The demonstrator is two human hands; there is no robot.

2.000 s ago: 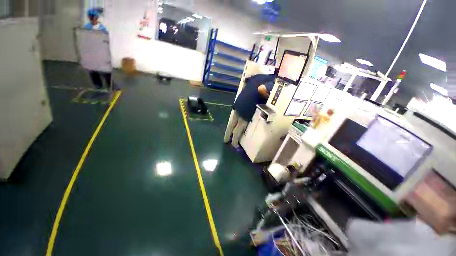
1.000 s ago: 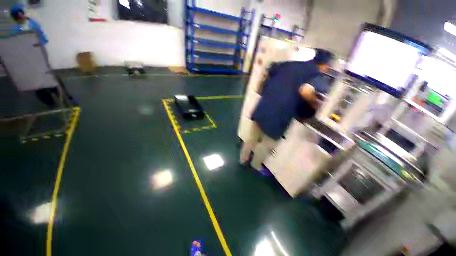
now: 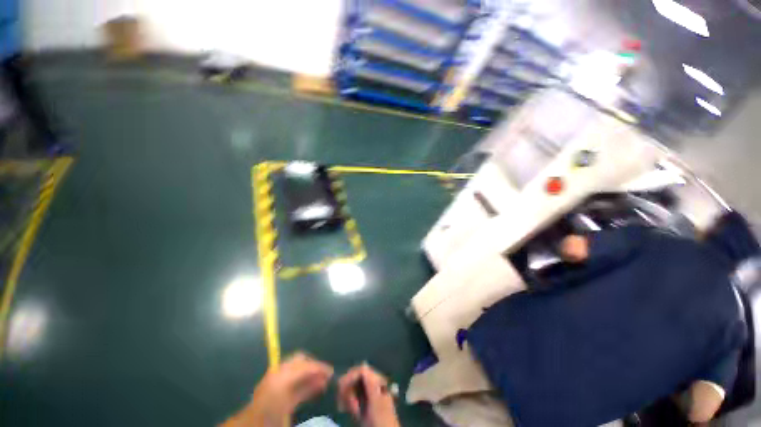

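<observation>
Both my hands are low in the view, blurred and partly cut off by the bottom edge. My left hand is raised with its fingers bent; I cannot tell whether it holds anything. My right hand is just to its right, apart from it, with the fingers curled around a small thin dark item. The item is too blurred to name. A small pale spot shows at the right side of this hand.
A person in dark blue bends over a white machine with a red button, close on the right. A black low object lies inside yellow floor marking ahead. Blue shelves stand at the back. Part of another person shows at the far left.
The view has moved forward, so the person in dark blue, the machine and the black floor object are nearer. Both my hands have come into view at the bottom.
</observation>
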